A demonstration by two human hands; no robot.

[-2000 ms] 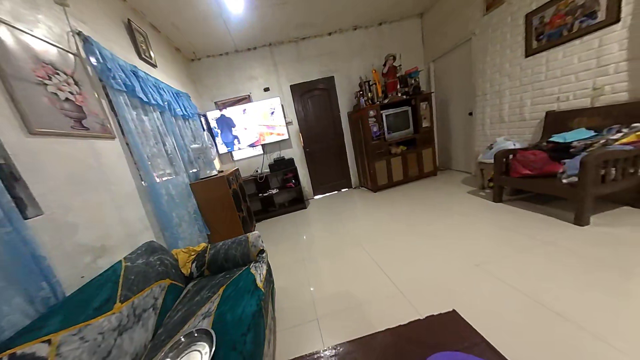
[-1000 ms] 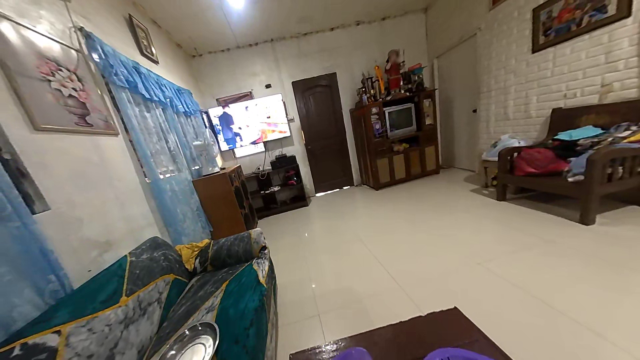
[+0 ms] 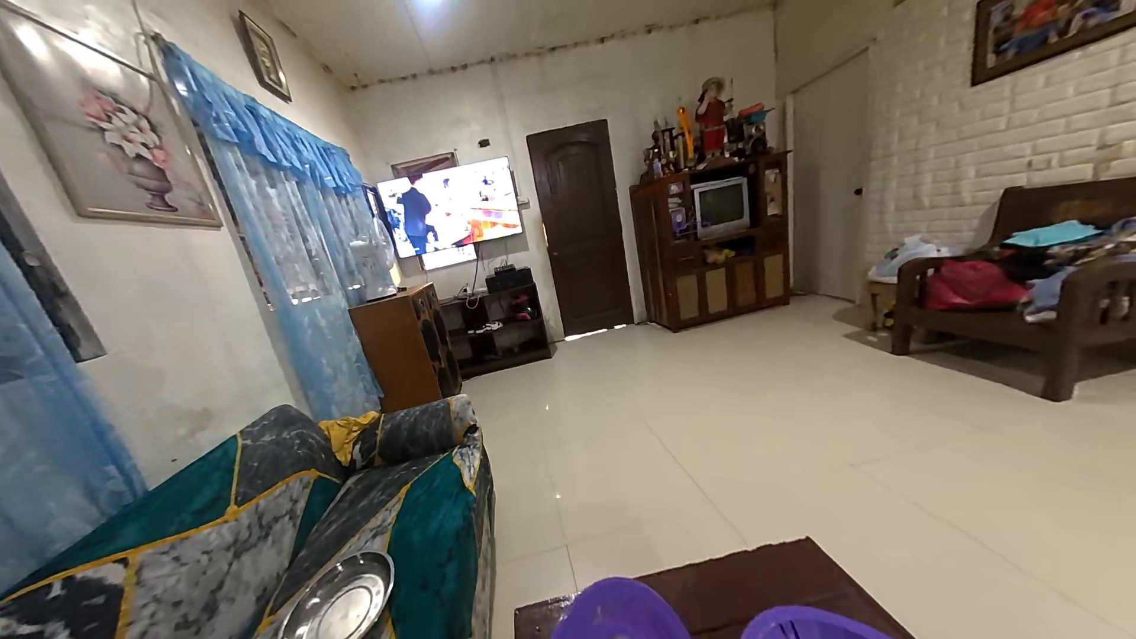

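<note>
Neither of my hands shows in the head view. At the bottom edge, a purple plastic container [image 3: 621, 611] and a second purple plastic item [image 3: 812, 624] to its right are partly cut off by the frame. Both are over a dark brown tabletop [image 3: 737, 581]. A round, shiny metal plate [image 3: 342, 596] rests on the seat of the sofa [image 3: 435, 541], which has a green, grey and yellow patterned cover. What touches the purple items below the frame is hidden.
The sofa stands at the left, beside a wooden speaker cabinet [image 3: 399, 346] and a dark low shelf [image 3: 506, 355]. A wooden cabinet [image 3: 652, 266] stands by the far wall. Clothes and a red bag [image 3: 974, 286] lie on a wooden bench [image 3: 1061, 351] at the right.
The two purple items show more at the bottom edge now; two seconds ago only one purple edge was visible there. The metal plate stays on the sofa.
</note>
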